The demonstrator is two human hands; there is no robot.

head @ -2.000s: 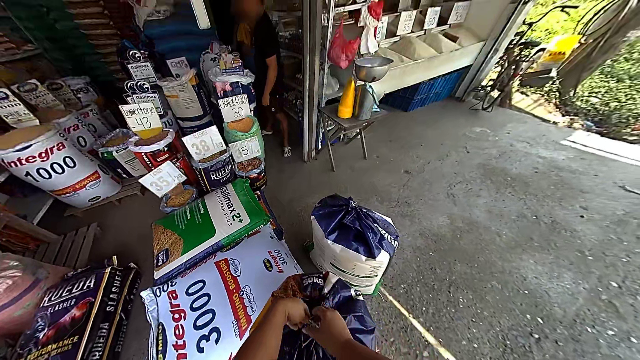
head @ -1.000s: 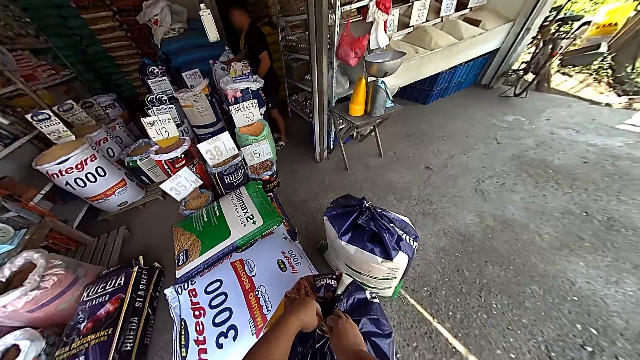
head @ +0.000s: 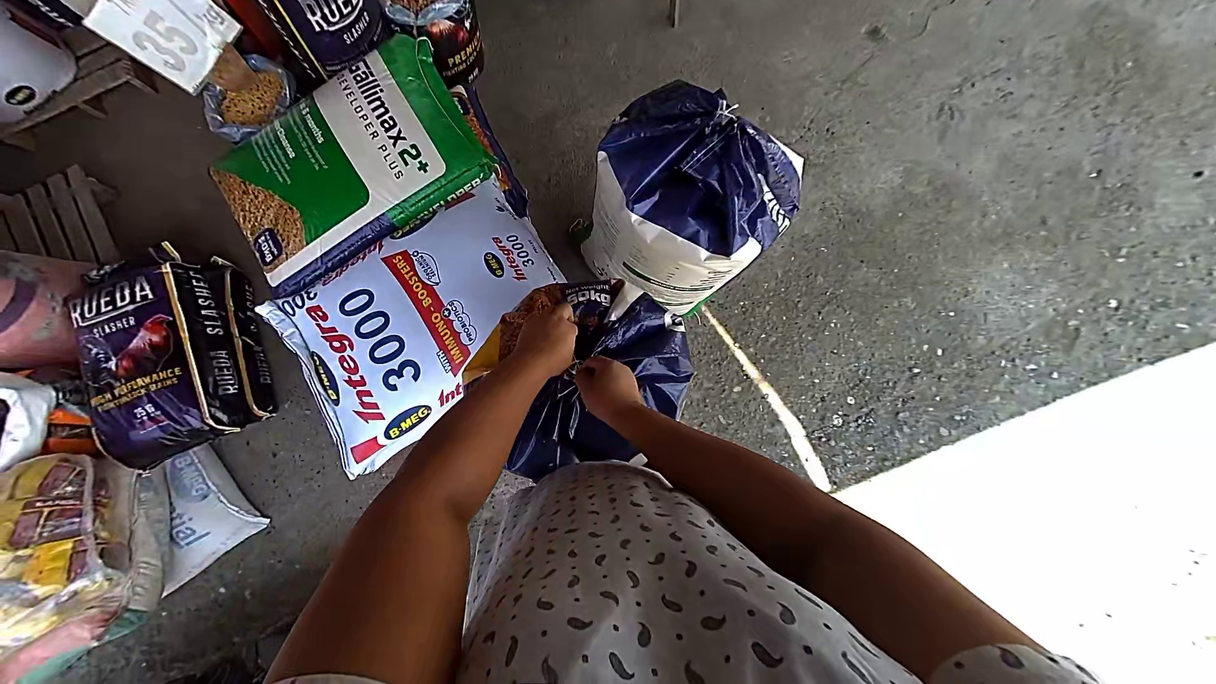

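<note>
A dark blue feed sack (head: 655,351) stands right in front of my body, its gathered neck between my hands. My left hand (head: 546,338) is closed on the upper part of the neck, beside a brown and yellow printed part of the sack. Just below and to the right, my right hand (head: 608,385) grips at the same neck, where thin string seems to show; the fingertips are partly hidden. Beyond it stands a blue and white sack (head: 665,228), its top gathered and tied.
To the left lie a white Integra 3000 feed sack (head: 418,332) and a green Gallimax sack (head: 380,142) overlapping it. Farther left are a dark Rueda sack (head: 133,351), a wooden pallet (head: 66,223) and a clear bag of yellow packs (head: 57,532). A painted line (head: 769,404) crosses the concrete floor.
The view has tilted down strongly, bringing my shirt and forearms into sight. Both hands remain at the neck of the dark blue sack.
</note>
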